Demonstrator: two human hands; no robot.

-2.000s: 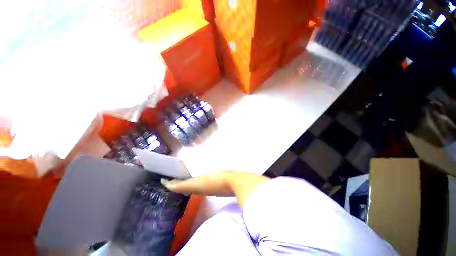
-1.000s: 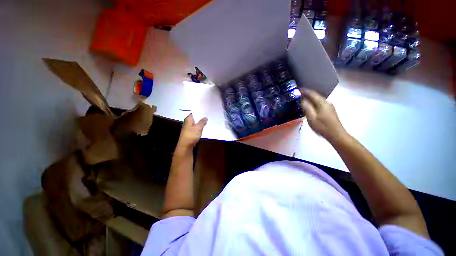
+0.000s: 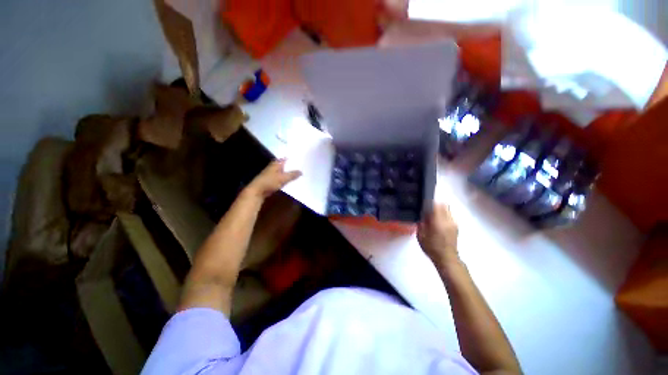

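An open display box (image 3: 381, 84) stands on the white table, its pale grey lid raised at the back and a strip of orange at its front. A filled tray of dark wrapped units (image 3: 377, 183) lies inside in rows. My left hand (image 3: 275, 178) is at the outer edge of the white left flap, thumb and finger apart; glare hides whether it grips the flap. My right hand (image 3: 438, 231) is closed at the box's front right corner, on the upright right side flap. The picture is slightly blurred.
More filled trays (image 3: 538, 172) lie right of the box. Orange boxes (image 3: 340, 18) stand behind. A blue and orange tape roll (image 3: 255, 86) and a small black item (image 3: 314, 115) lie on the table (image 3: 513, 293). Brown cartons and crumpled paper (image 3: 110, 165) are at left.
The view has turned, so the box faces me more squarely. My right hand has gone from the flap's inner side to the box's front right corner. My left hand stays by the left flap.
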